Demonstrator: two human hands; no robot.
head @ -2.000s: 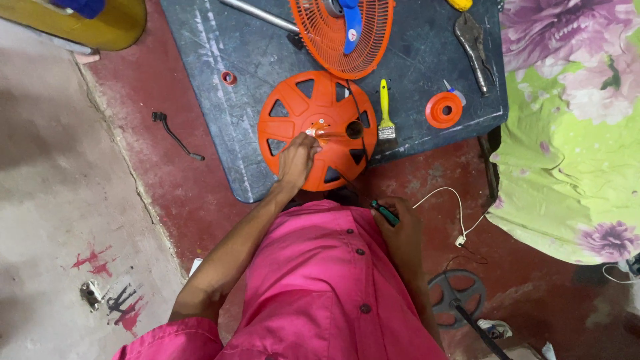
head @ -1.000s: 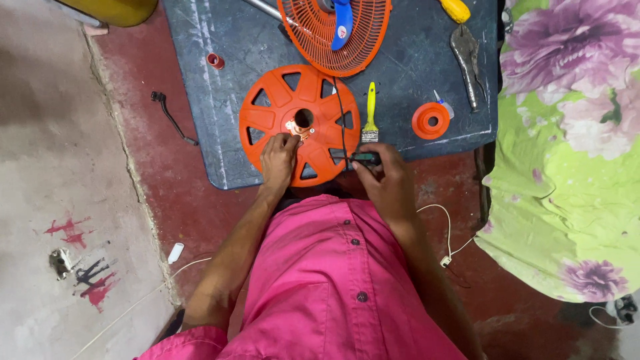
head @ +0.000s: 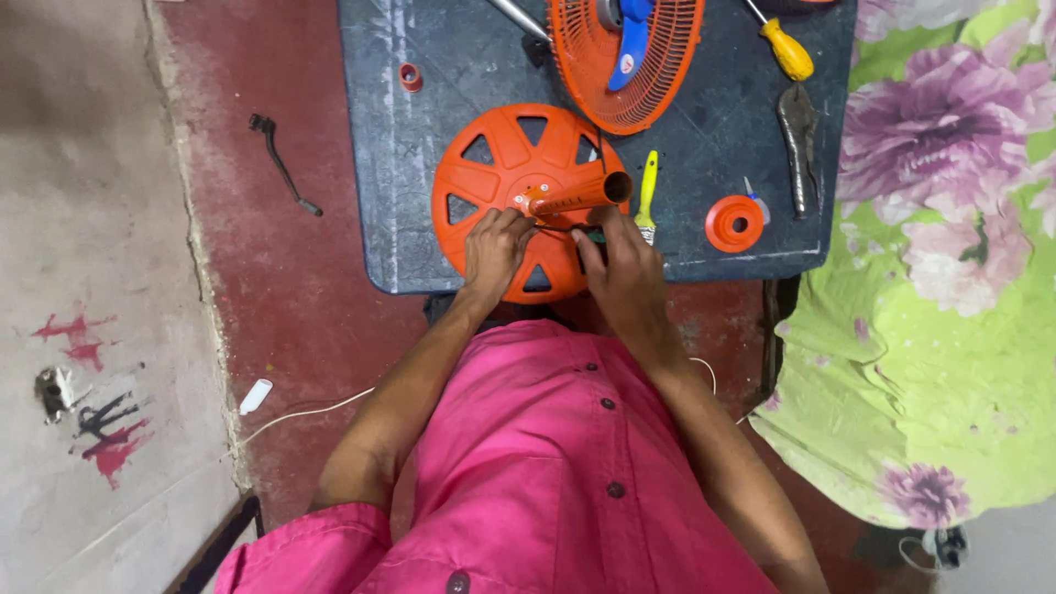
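An orange round fan base (head: 470,177) lies at the near edge of the dark table, with an orange tube (head: 577,195) rising from its middle. My left hand (head: 497,247) is at the foot of the tube, its fingertips closed together near a thin dark cord; what they pinch is too small to tell. My right hand (head: 620,264) grips a small tool with a green and black handle (head: 592,237), whose thin dark end points left toward my left fingertips. Beyond the base lies an orange fan grille (head: 678,62) with a blue fan blade (head: 634,45).
On the table (head: 487,74) lie a yellow paintbrush (head: 648,186), an orange ring-shaped part (head: 734,223), locking pliers (head: 797,148), a yellow-handled screwdriver (head: 789,51), a small red cap (head: 410,77) and a metal tube (head: 520,18). Flowered cloth (head: 924,247) hangs at the right.
The green-handled tool in my right hand, low beside the table two seconds ago, has come up to the base. My left hand has moved to the foot of the tube.
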